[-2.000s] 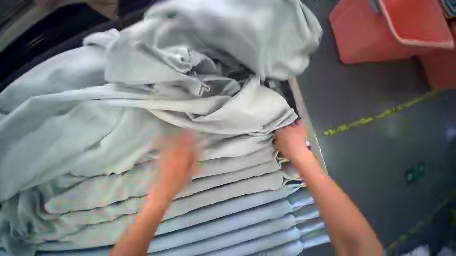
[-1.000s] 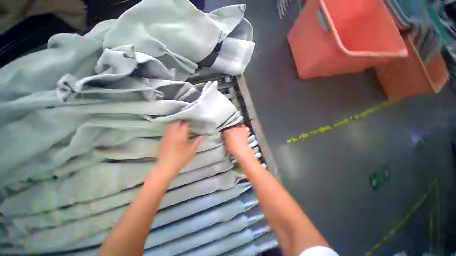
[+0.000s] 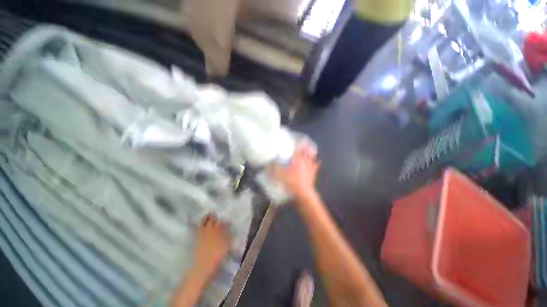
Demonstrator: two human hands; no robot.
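Note:
Pale grey-white cloth (image 3: 78, 114) lies over the rack, crumpled at the far side and in long parallel folds at the near left, bluish at the outer side. My right hand (image 3: 297, 171) is at the loose cloth's right end, beyond the rack's edge, with cloth between its fingers. My left hand (image 3: 211, 240) lies on the cloth near the rack end rail (image 3: 251, 246); blur hides whether its fingers grip the cloth. The whole view is blurred.
An orange-red basket (image 3: 408, 234) stands on the dark floor (image 3: 354, 186) at the right. A teal basket (image 3: 510, 129) with metal prongs is behind it. A person's dark-clothed leg (image 3: 345, 57) and yellow top are at the top. Dark cloth (image 3: 144, 30) lies beyond the rack.
The camera view has turned, bringing the person and teal basket into view. My right hand has moved from the fold ends to the loose cloth's far right end. My left hand stays over the cloth.

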